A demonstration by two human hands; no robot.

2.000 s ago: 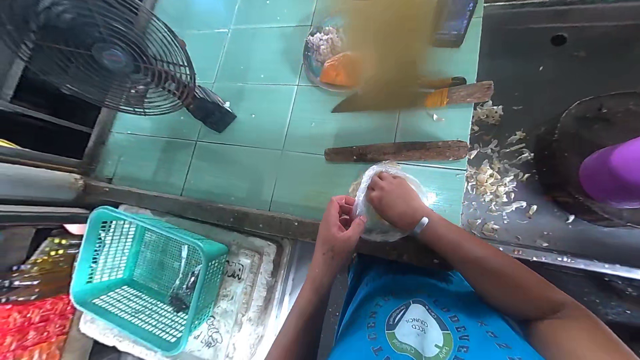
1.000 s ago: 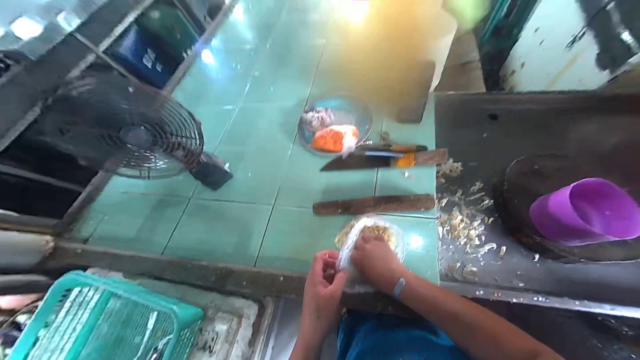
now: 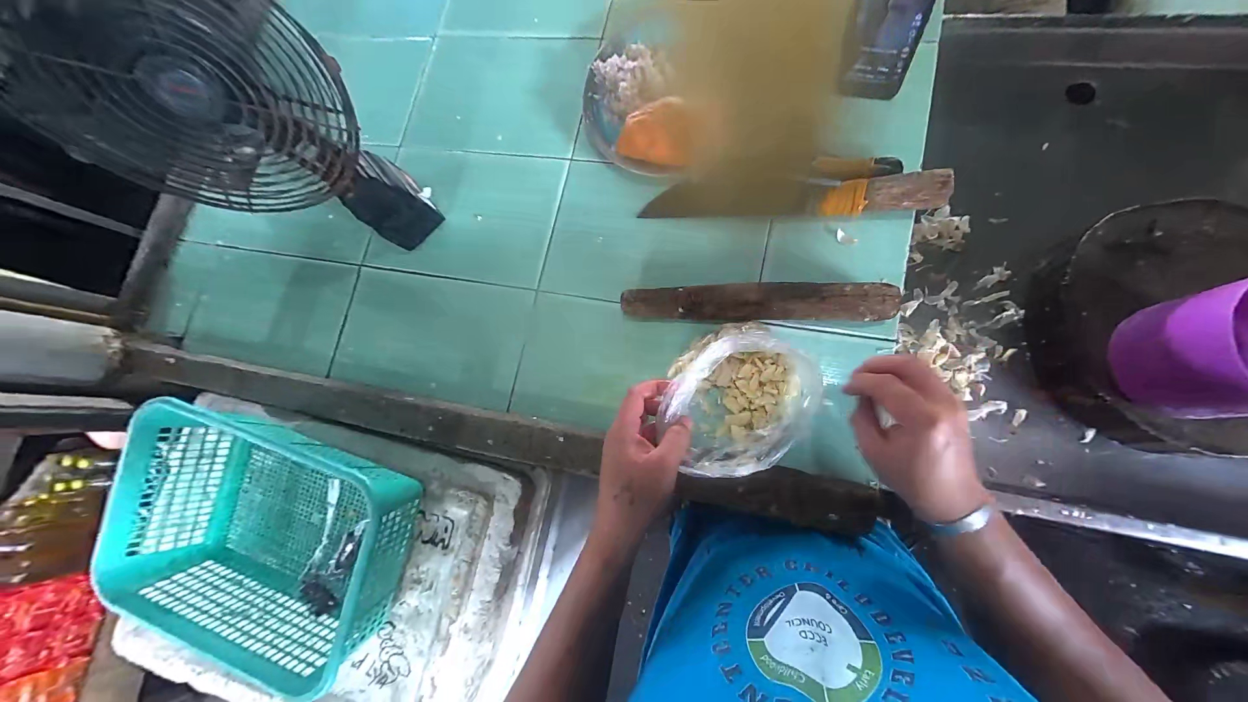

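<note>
A clear plastic bag [image 3: 770,444] lies on the green tiled counter with its mouth spread wide, and chopped pale pieces [image 3: 751,390], garlic by the look of them, show inside. My left hand [image 3: 648,444] pinches the left side of the bag's rim between thumb and fingers. To the right of the bag, my right hand [image 3: 912,434] is apart from it, fingers loosely curled; whether a small bit is at the fingertips cannot be told. Beyond the bag lies a dark wooden stick [image 3: 760,301]. A knife with a wooden handle [image 3: 907,191] lies farther back, its blade partly behind a yellowish blur.
A plate [image 3: 609,146] holds chopped pinkish bits and an orange piece. Pale peels [image 3: 951,356] litter the right edge, near a purple plastic container [image 3: 1185,351]. A fan [image 3: 185,93] stands at the upper left, a green plastic basket [image 3: 249,429] at the lower left, a phone [image 3: 887,49] at the back.
My right hand was in the bag's mouth in both earlier frames and is now out to the right of it. My left hand keeps its place at the rim. The view has shifted between frames.
</note>
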